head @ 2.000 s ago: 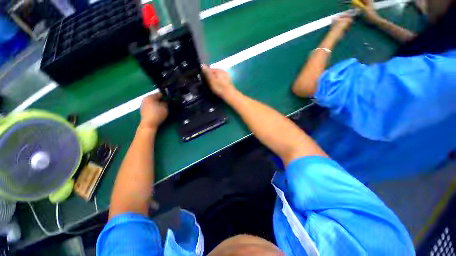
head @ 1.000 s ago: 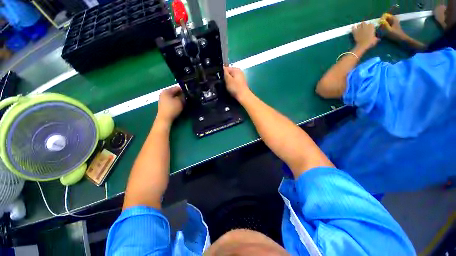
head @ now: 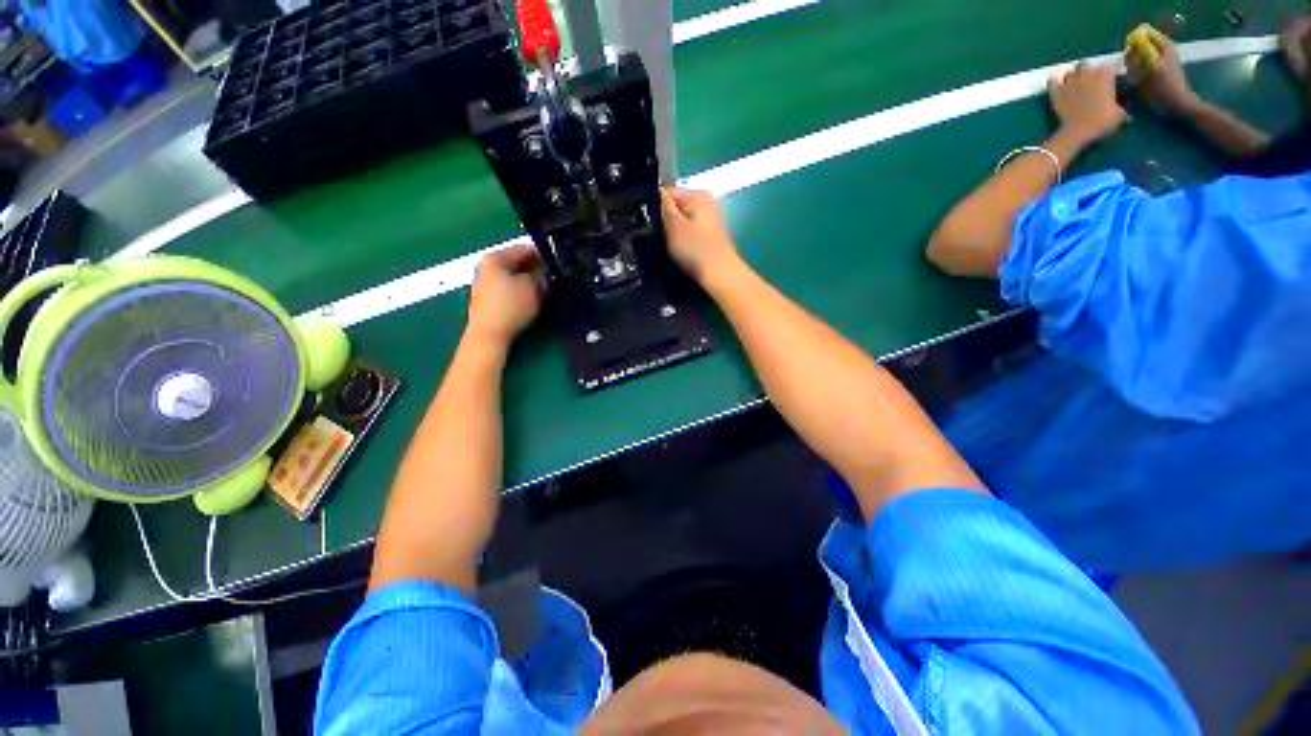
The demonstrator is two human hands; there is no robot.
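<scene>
The black toggle press fixture (head: pixel 582 187) stands upright on the green bench in front of me. Its red clamp handle (head: pixel 538 29) points up at the top. The flat base plate (head: pixel 640 342) with screws and white lettering faces me. A small shiny metal part (head: pixel 615 269) shows low in the middle. My left hand (head: pixel 506 292) is at the fixture's left side, its fingertips hidden behind the fixture. My right hand (head: pixel 697 233) is against the right side, fingers partly hidden. Whether either hand grips it is hard to tell.
A black parts tray (head: pixel 360 89) lies beyond the fixture at left. A green fan (head: pixel 180 388), a white fan (head: pixel 36 503) and a wooden-coloured block (head: pixel 309 463) stand at left. At right a neighbour's blue sleeve (head: pixel 1150 281) and hands show, one with a yellow-handled tool (head: pixel 1144 51).
The whole view has shifted, so the fixture, fans and tray appear further right and slightly higher. My hands stay at the fixture's two sides. The red handle still points up.
</scene>
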